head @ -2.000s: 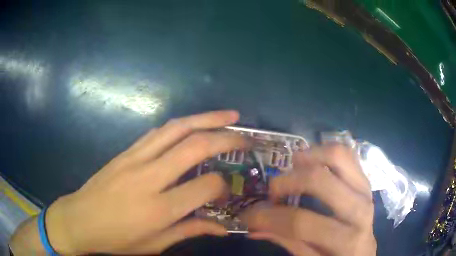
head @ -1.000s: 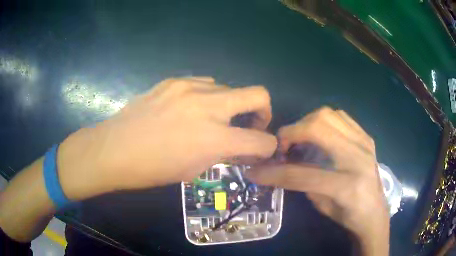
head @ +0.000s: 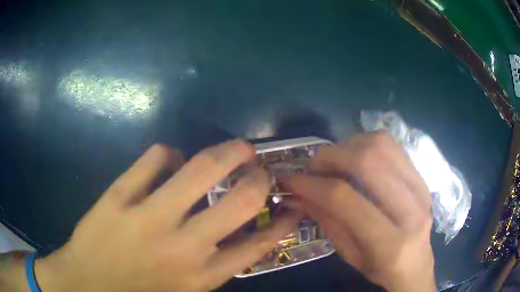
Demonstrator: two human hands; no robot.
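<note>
An open white power strip housing (head: 289, 142) lies on the dark green mat at the lower middle, slightly tilted. A small yellow transformer (head: 263, 218) and brass contact strips (head: 283, 254) show inside it. My left hand (head: 171, 214) lies over the housing's left part, fingers spread over it. My right hand (head: 370, 199) reaches in from the right, its fingertips over the middle of the housing. Both hands are blurred. The fingers hide much of the inside, and whether they pinch a small part or wire cannot be told.
A shiny clear plastic bag (head: 439, 179) lies right of my right hand. Loose gold contacts (head: 506, 231) are heaped at the right edge. A brown rail (head: 456, 48) separates the dark mat (head: 228, 68) from a brighter green belt (head: 476, 25) at the upper right.
Against one second ago, both hands have come down over the housing's inside, my left fingers now spread. The housing appears higher and tilted the other way. More of the plastic bag shows.
</note>
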